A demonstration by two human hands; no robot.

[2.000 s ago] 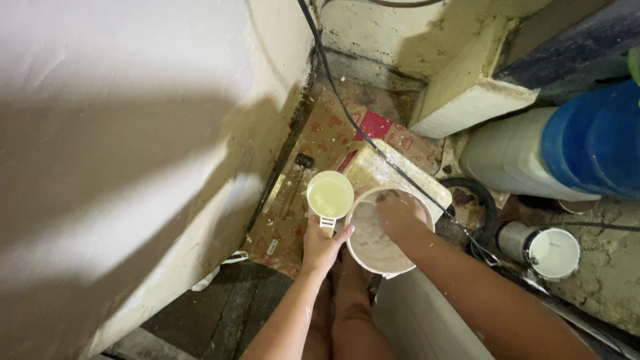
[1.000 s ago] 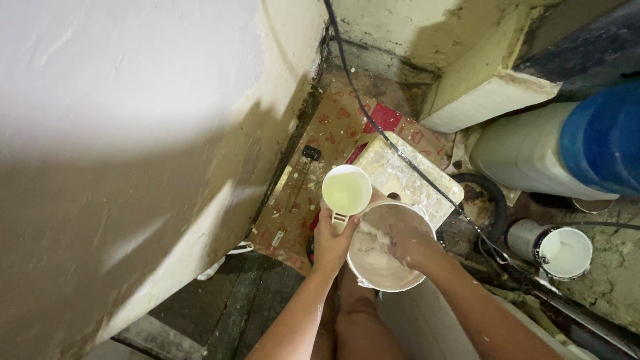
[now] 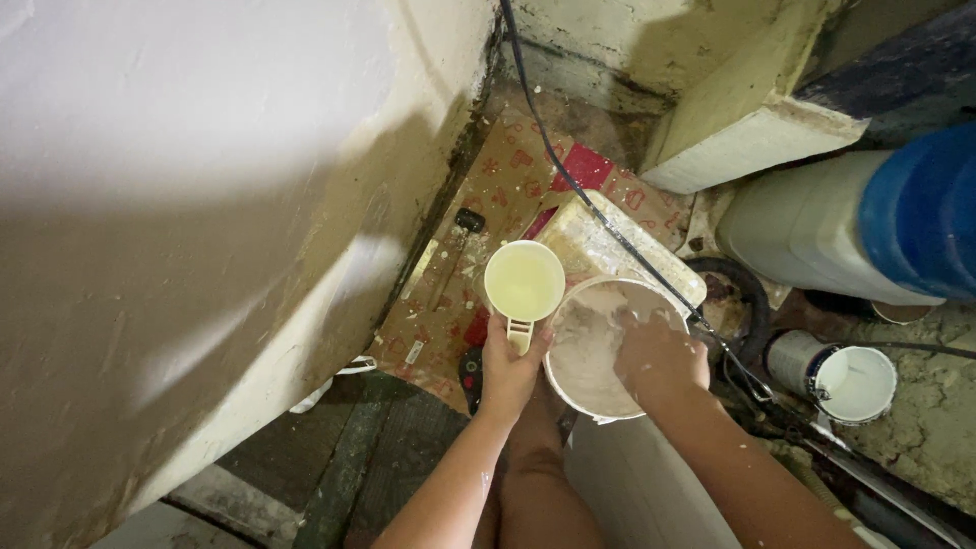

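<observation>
My left hand (image 3: pixel 509 374) grips the handle of a pale yellow plastic measuring cup (image 3: pixel 524 280), held upright at the left rim of a white bucket. Pale liquid shows inside the cup. The white bucket (image 3: pixel 558 385) holds a thick, beige-grey paste (image 3: pixel 583 343). Into its right side reaches my right hand (image 3: pixel 662 358), its fingertips hidden in or behind the paste, so whether they close on anything cannot be seen.
A paint-spattered plastic container (image 3: pixel 671 259) and a black-headed mallet (image 3: pixel 470 220) rest on printed cardboard (image 3: pixel 507 183). A black cable (image 3: pixel 545 137) crosses above. At right are a blue-and-white drum (image 3: pixel 808 221) and an open paint can (image 3: pixel 855 385). A wall (image 3: pixel 229 229) rises at left.
My right hand has moved within the bucket, and the paste's surface has changed shape. The cup stays in my left hand beside the rim.
</observation>
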